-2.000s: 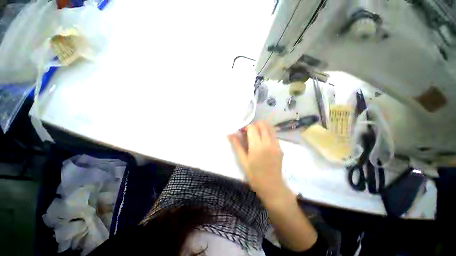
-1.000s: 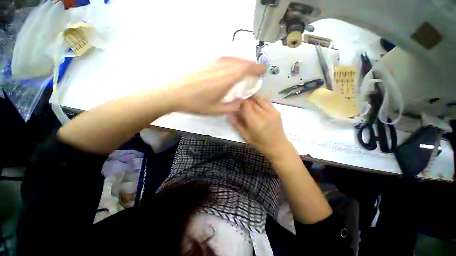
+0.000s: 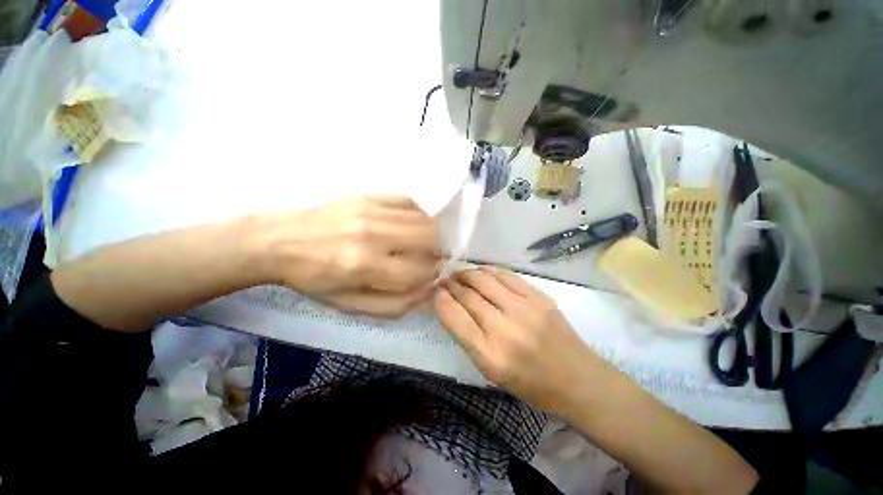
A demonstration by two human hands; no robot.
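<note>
A thin white fabric piece [image 3: 467,220] runs from the presser foot [image 3: 479,160] down to my fingertips. My left hand [image 3: 363,253] lies flat on the table left of the needle, its fingertips on the lower part of the fabric. My right hand [image 3: 503,324] is just below and right of it, fingertips pinching the fabric's near end. The two hands nearly touch. The sewing machine head [image 3: 581,58] stands above. My left hand covers part of the fabric.
Dark thread snips [image 3: 593,235], tweezers [image 3: 641,184], a pale yellow template [image 3: 658,280], a printed label [image 3: 689,227], white strips [image 3: 811,261] and black scissors [image 3: 733,350] lie right. A white bundle with a label [image 3: 82,126] is far left. A bin with white pieces [image 3: 198,382] is below.
My left hand has moved down and left from near the needle to the table's front part. The fabric, earlier bunched in the hands, now stretches from the presser foot. The camera view has shifted.
</note>
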